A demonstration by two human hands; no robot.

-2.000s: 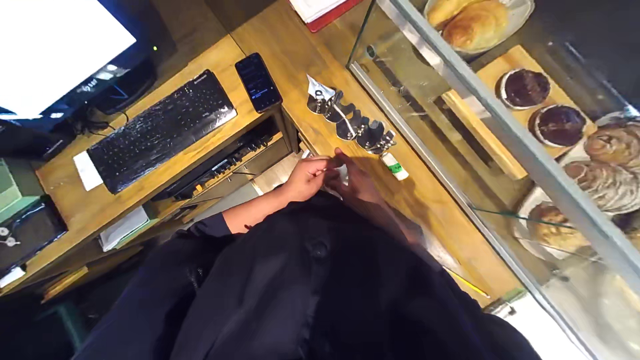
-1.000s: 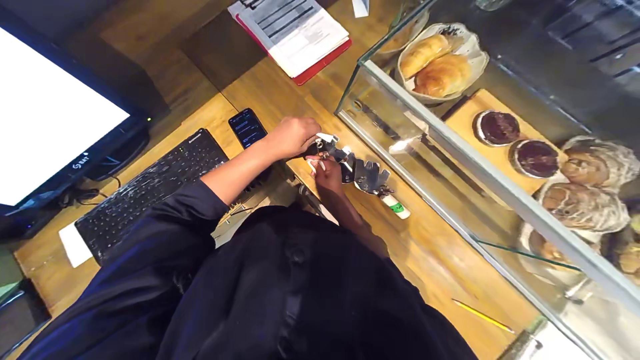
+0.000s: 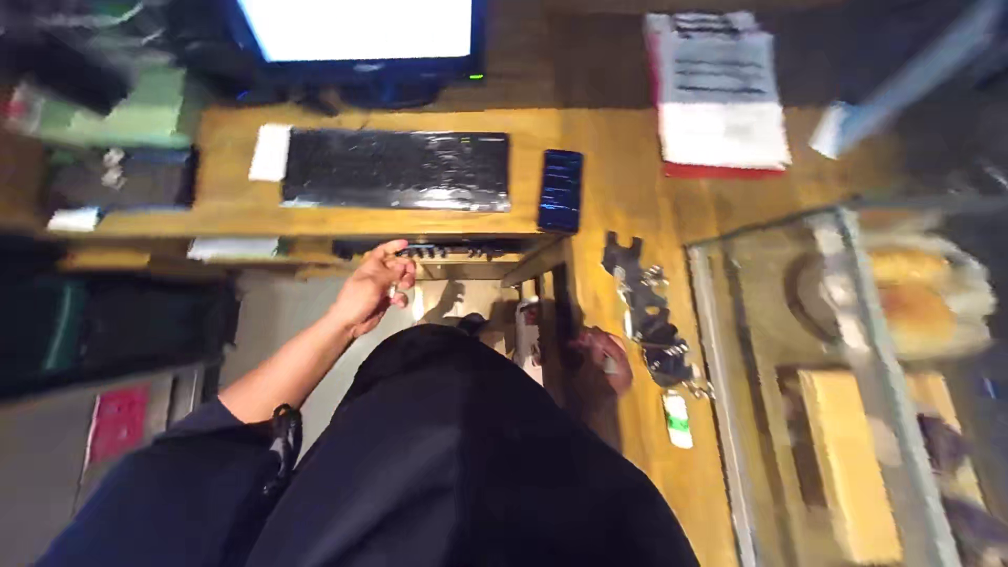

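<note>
My left hand [image 3: 376,287] is raised over the gap below the desk edge, fingers loosely curled; something small and pale shows at the fingers, too blurred to name. At the wooden counter's inner edge, my right hand [image 3: 606,358] is partly in shadow, and whether it holds anything is unclear. Just right of it, a row of dark objects with metal parts [image 3: 650,311] lies on the counter. A small white and green item [image 3: 677,419] lies at the near end of that row. A black phone [image 3: 561,190] lies beside a black keyboard [image 3: 398,169] that has a shiny cover.
A lit monitor [image 3: 362,27] stands behind the keyboard. Papers on a red clipboard [image 3: 717,102] lie at the back of the counter. On the right, a glass display case [image 3: 713,394] holds a plate of pastries [image 3: 917,295] and a wooden board [image 3: 850,465].
My left hand has moved away from the dark objects on the counter to the gap below the keyboard. My right hand has also drawn back from them. The view has turned strongly.
</note>
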